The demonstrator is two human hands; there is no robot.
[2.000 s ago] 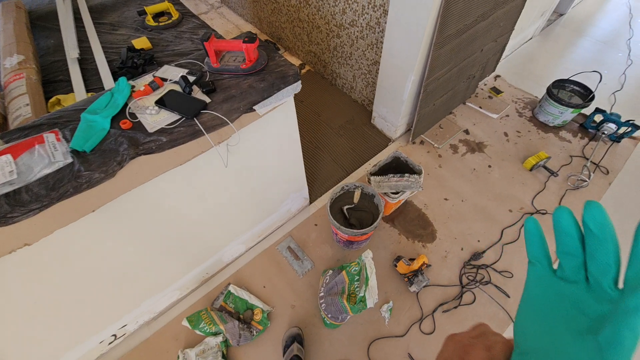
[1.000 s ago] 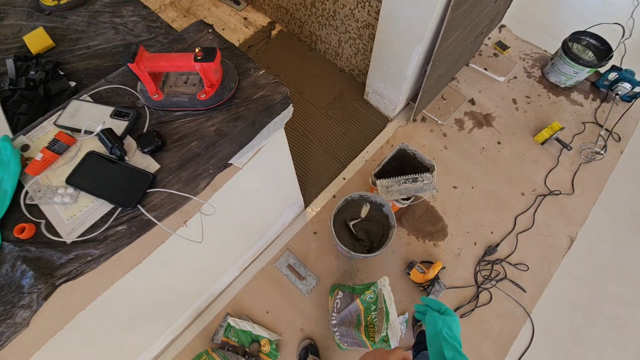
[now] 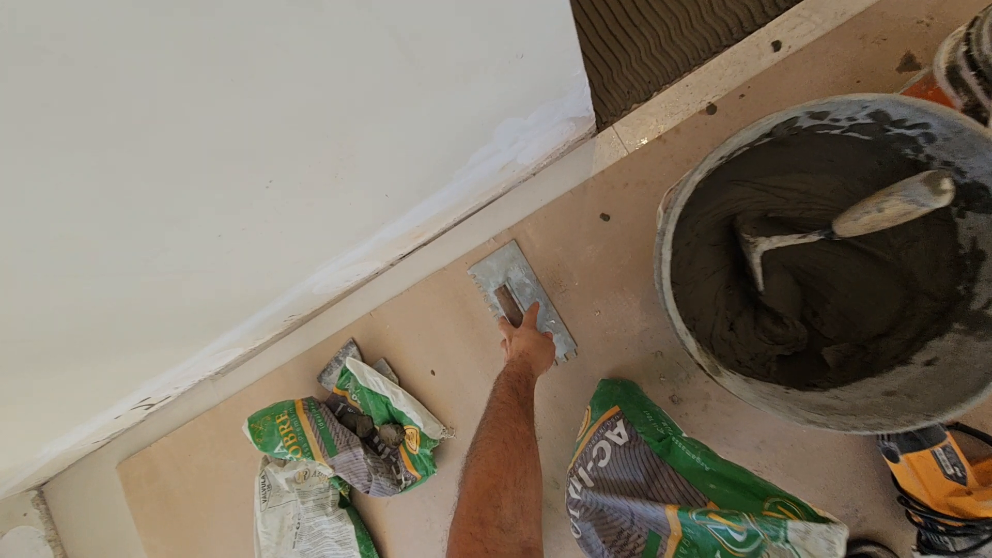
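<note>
My bare left hand (image 3: pixel 528 342) reaches down over a notched steel trowel (image 3: pixel 508 267) lying flat on the floor covering. Its fingers are spread at the near end of the trowel's handle (image 3: pixel 508 304) and do not look closed around it. My right hand is out of view. Right of the trowel stands a bucket (image 3: pixel 668 287) of grey mortar (image 3: pixel 876 287), with a pointing trowel (image 3: pixel 891 205) stuck in it, handle leaning up to the right. A green mortar bag (image 3: pixel 659 465) lies below the bucket, and a crumpled one (image 3: pixel 310 426) lies left of my forearm.
A low white wall (image 3: pixel 310 155) runs diagonally along the left. Ridged mortar (image 3: pixel 666 46) covers the floor beyond its end. An orange corded power tool (image 3: pixel 934 473) sits at lower right. Part of another bucket (image 3: pixel 961 70) shows at upper right. Another bag (image 3: pixel 302 511) lies at lower left.
The view has moved down and closer to the floor. A teal-gloved hand seen earlier is out of view. My bare hand is now at the notched trowel, which lay untouched before.
</note>
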